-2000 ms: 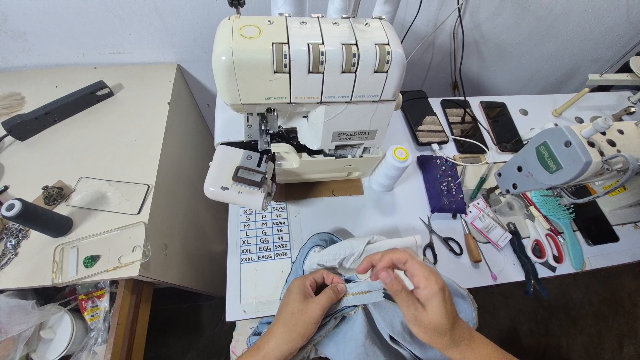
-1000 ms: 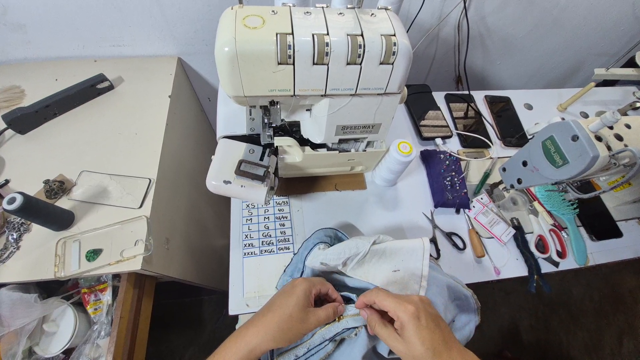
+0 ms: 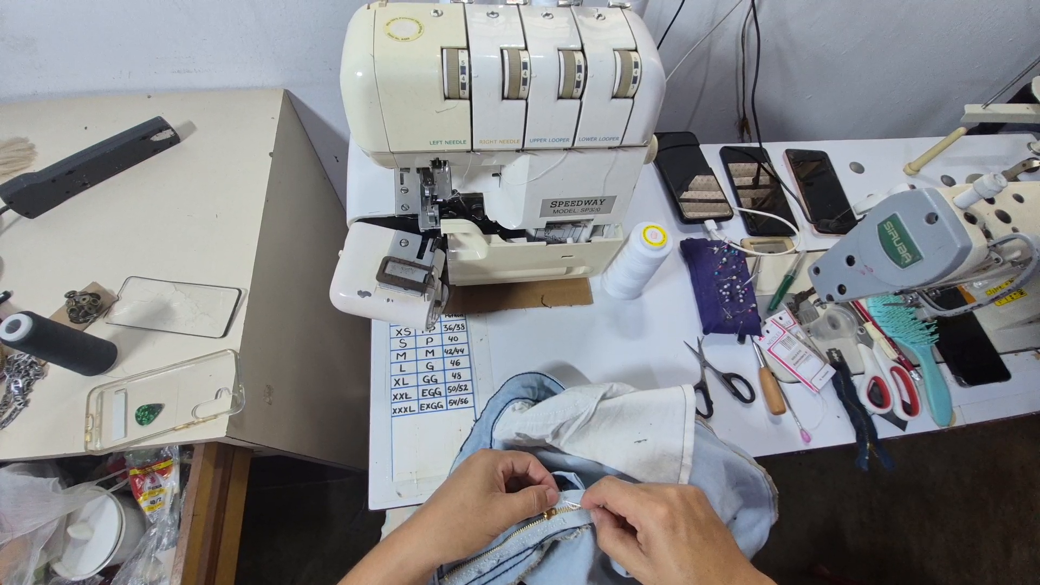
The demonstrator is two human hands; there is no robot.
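Note:
Light blue denim [image 3: 735, 479] with a white pocket lining [image 3: 605, 426] lies bunched at the front edge of the white table, under both hands. A brass-toned metal zipper [image 3: 504, 543] runs along its opening, the slider near the fingertips. My left hand [image 3: 496, 496] pinches the denim beside the top of the zipper, thumb against fingers. Close on its right, my right hand [image 3: 650, 524] grips the fabric edge at the zipper's top between thumb and forefinger. The overlock sewing machine [image 3: 532, 171] stands behind, its front cover open.
Right of the denim lie black-handled scissors [image 3: 723, 382], a wooden-handled awl [image 3: 770, 386], a pincushion [image 3: 719, 284], a loose zipper [image 3: 857, 414], and red-and-white scissors [image 3: 890, 378]. A white thread cone [image 3: 636, 260] stands by the machine. Several phones [image 3: 751, 187] lie behind. Another sewing machine [image 3: 918, 236] is at right.
Two seconds ago my right hand was raised off the fabric with its fingers apart; now it pinches the denim beside my left hand. More of the white pocket lining shows above the hands.

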